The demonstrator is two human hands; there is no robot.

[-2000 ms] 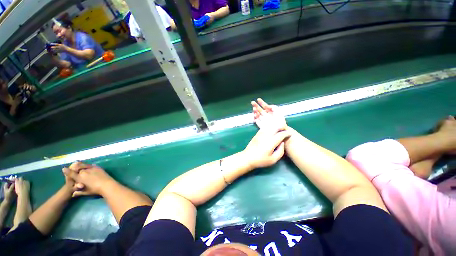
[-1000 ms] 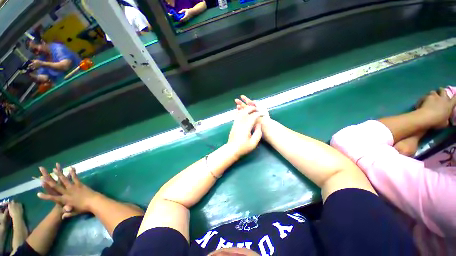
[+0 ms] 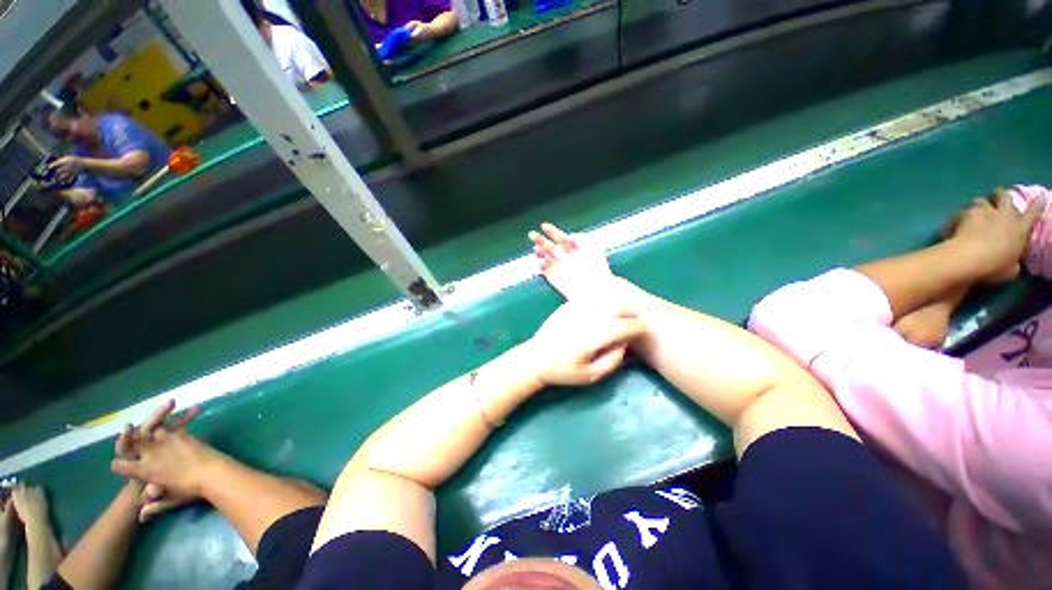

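My left hand point(image 3: 586, 343) lies across my right wrist, its fingers curled around it. A thin bracelet point(image 3: 488, 411) is on the arm at the left of the picture. The bracelet arm is my left arm. My right hand point(image 3: 572, 263) reaches past it to the pale edge strip point(image 3: 738, 202), palm turned up, fingers slightly apart, holding nothing. Both forearms rest on the glossy green bench top point(image 3: 692, 277).
A chipped grey-white post point(image 3: 335, 184) rises at a slant from the strip, left of my hands. A dark conveyor point(image 3: 646, 127) runs beyond. Neighbours' clasped hands point(image 3: 167, 461) lie at the left, and a pink-sleeved arm point(image 3: 923, 403) is close at the right. Workers sit across the line.
My left hand has slid from my right hand back down to the right wrist, leaving the right fingers uncovered. The view has shifted slightly. The left neighbour's spread fingers have drawn closer together.
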